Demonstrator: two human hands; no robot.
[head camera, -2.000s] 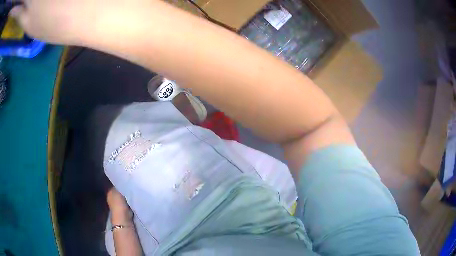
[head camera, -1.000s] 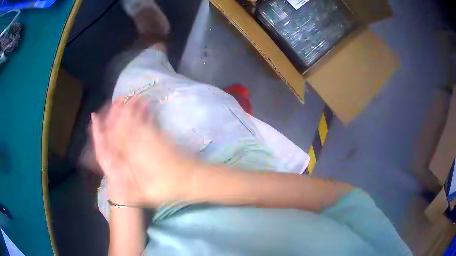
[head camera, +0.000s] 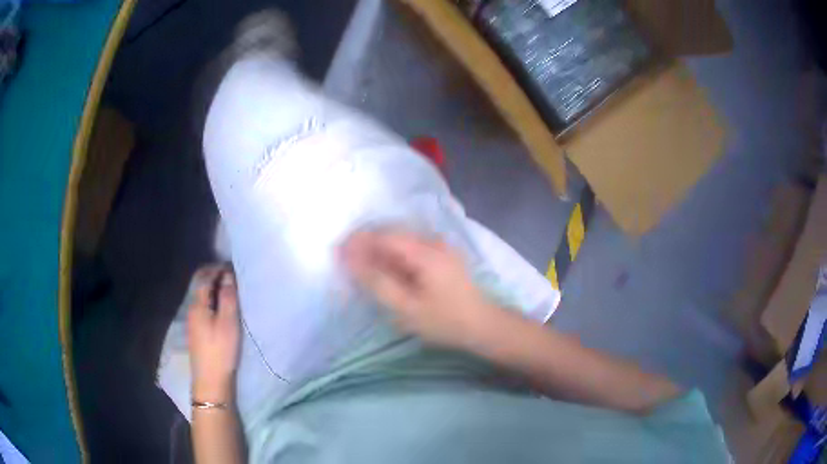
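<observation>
My left hand (head camera: 214, 313), with a thin bracelet at the wrist, rests low at the left beside my thigh. Its fingers are bent around a small dark spot; I cannot tell if that is an object or a gap. My right hand (head camera: 394, 272) is over my lap, above the light, pale trousers (head camera: 299, 172). It is strongly blurred with its fingers curled, and whether it holds anything is hidden by the blur. The two hands are apart.
A green bench top (head camera: 32, 227) with a yellowish edge runs down the left. An open carton (head camera: 648, 149) stands upper right, holding shiny plastic-wrapped packs (head camera: 576, 59). Yellow-black tape (head camera: 569, 245) marks the grey floor. Part of a red item (head camera: 429, 151) shows beside my leg.
My right arm first came back from the bench at upper left to my left hand over my lap. Now the hands have separated, the right one moving right and the left one staying low left.
</observation>
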